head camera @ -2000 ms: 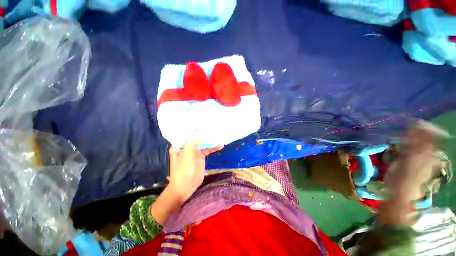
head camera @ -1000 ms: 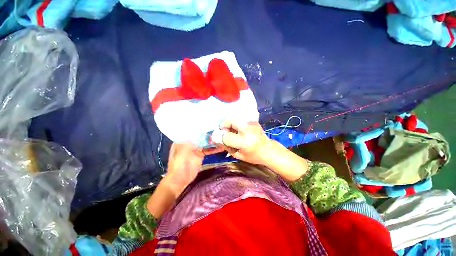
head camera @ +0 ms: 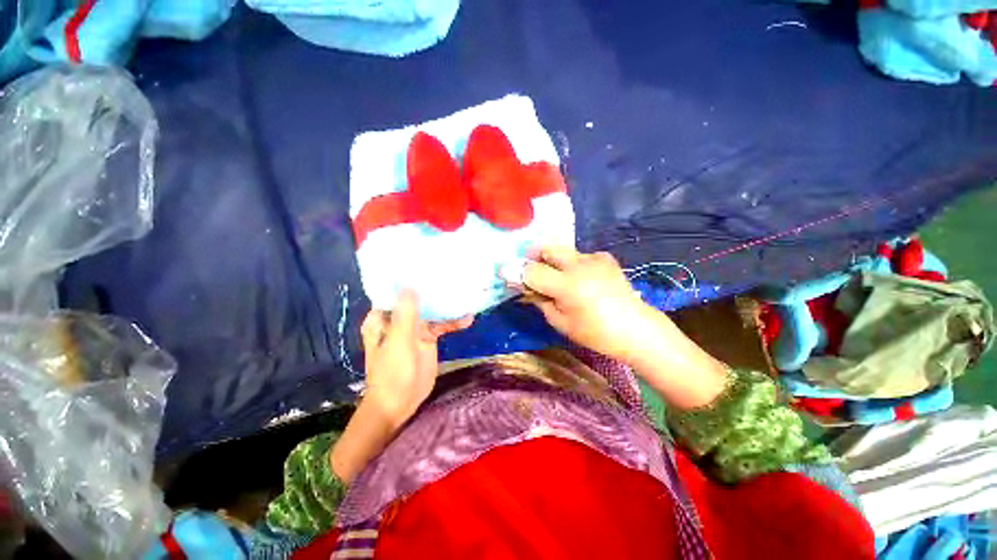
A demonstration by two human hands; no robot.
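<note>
The plush gift box [head camera: 437, 268], nearly white with a red band and a red bow [head camera: 468, 181], lies at the table's near edge. My left hand [head camera: 400, 356] grips its lower left edge, thumb on top. My right hand [head camera: 574, 293] is at its lower right edge with fingertips pinched together on the plush; a small white patch shows on a finger. A needle cannot be made out. Pale thread [head camera: 667, 269] loops to the right of my right hand, and another pale thread [head camera: 343, 323] hangs at the left of the plush.
Crumpled clear plastic bags [head camera: 82, 175] lie at left. Other blue and red plush [head camera: 372, 24] lie along the far edge of the dark-blue table [head camera: 251, 219]. A carton [head camera: 743, 328] at right holds plush and grey-green cloth [head camera: 907, 334]. A red thread [head camera: 787, 232] crosses the table at right.
My right hand came from the far right to the plush, then moved slightly right along its near edge. The plush sits a little further right in view than one second ago.
</note>
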